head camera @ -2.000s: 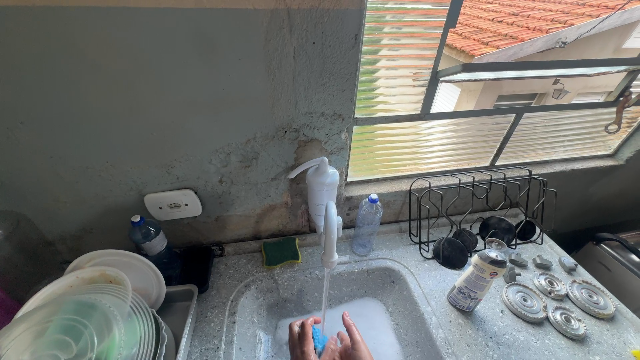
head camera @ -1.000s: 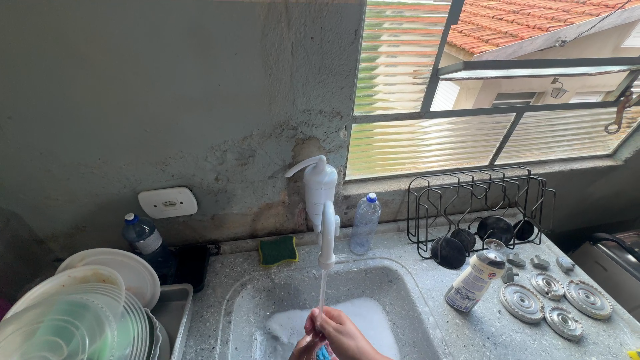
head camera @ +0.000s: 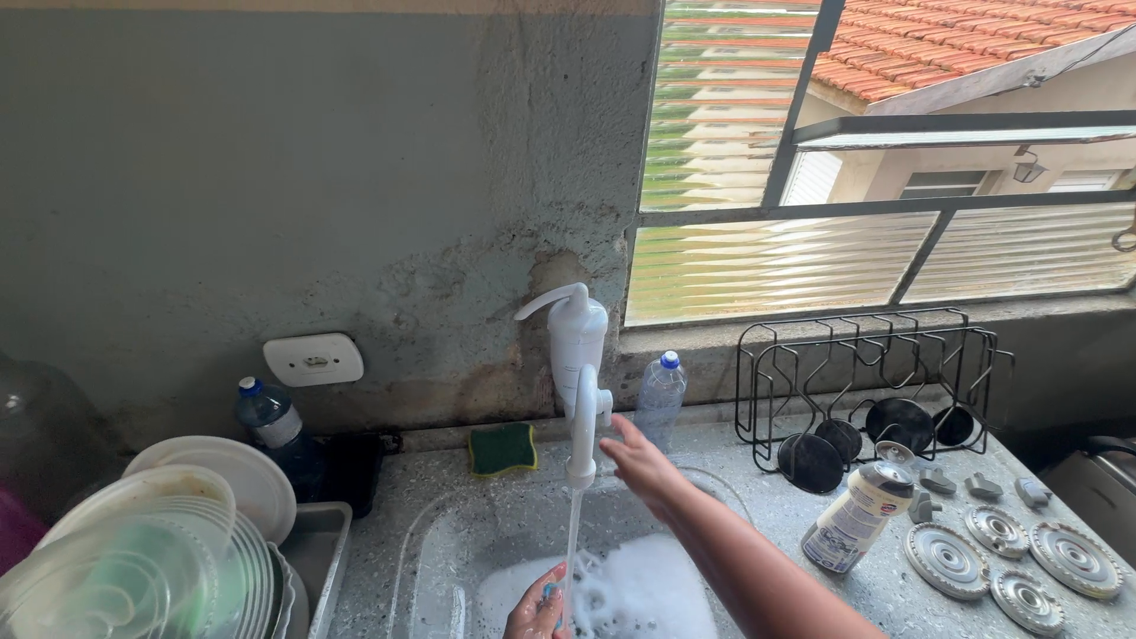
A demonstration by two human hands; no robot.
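Note:
Water runs from the white plastic faucet (head camera: 580, 426) into the stone sink (head camera: 426, 568), where white suds (head camera: 648, 586) lie. My left hand (head camera: 535, 608) is low at the stream, its fingers curled on a small blue item that is mostly hidden. My right hand (head camera: 635, 457) reaches up beside the spout, fingers apart, near the white knob (head camera: 605, 406) on the faucet's right side; whether it touches the knob is unclear. A green and yellow sponge (head camera: 502, 449) lies on the ledge behind the sink.
Left of the sink, plates and clear plastic lids (head camera: 177, 550) stand by a metal tray (head camera: 333, 550) and a blue-capped bottle (head camera: 271, 426). To the right are a clear bottle (head camera: 662, 390), a black wire rack (head camera: 754, 390), a cleaner bottle (head camera: 856, 515) and stove burner parts (head camera: 946, 559).
My right hand has left the water and my left hand, rising to the faucet's right side. My left hand remains low by the stream.

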